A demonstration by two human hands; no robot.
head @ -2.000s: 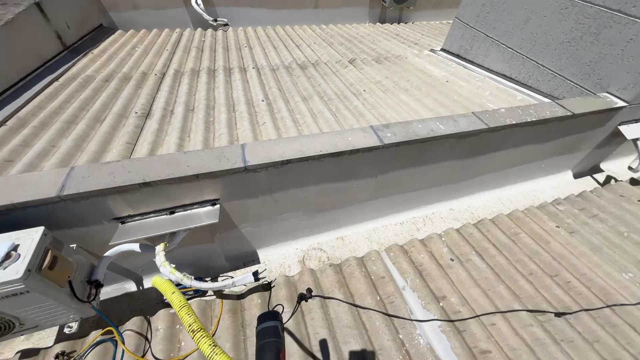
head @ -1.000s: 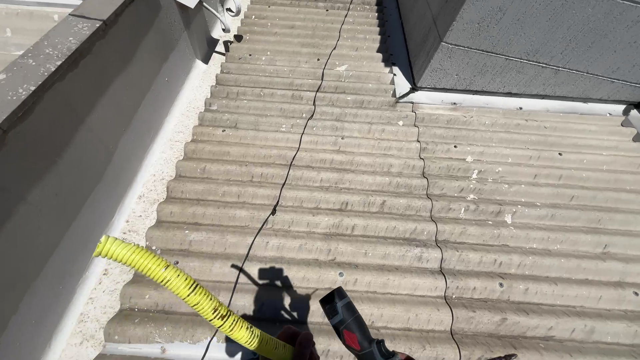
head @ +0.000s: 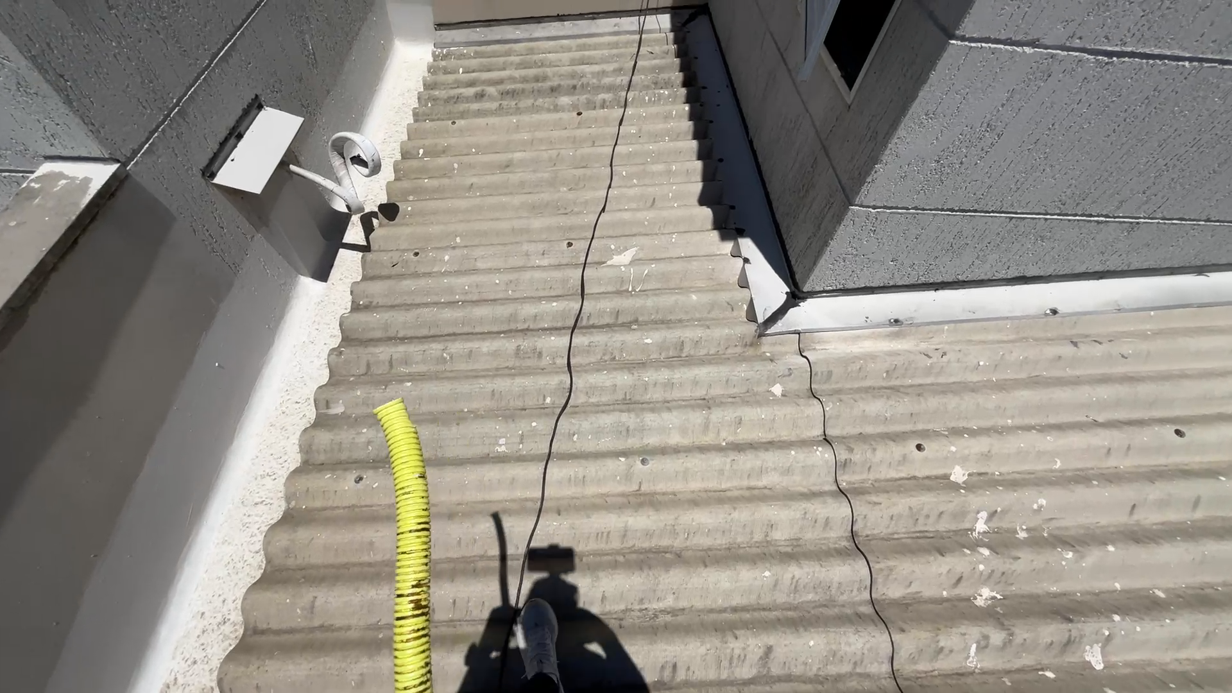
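Neither of my hands shows in the head view. A yellow corrugated hose [head: 412, 549] rises from the lower edge, left of centre, with its free end upright over the roof; whatever holds its lower part is out of the frame. My shoe [head: 538, 635] rests on the corrugated roof sheets [head: 693, 423] at the bottom centre, within my shadow. A thin black cable [head: 570, 356] runs up the middle of the roof and passes beside the shoe.
On the left stands a grey wall with a white metal cover [head: 258, 149] and a curled white pipe [head: 354, 154]. A grey panelled structure [head: 1039, 154] with white flashing [head: 962, 306] juts in at the upper right. Another dark line [head: 849, 500] crosses the roof right of centre.
The view has swung along the roof. The yellow hose now stands more upright than a second ago. The hand and the dark and red tool at the lower edge have left the view.
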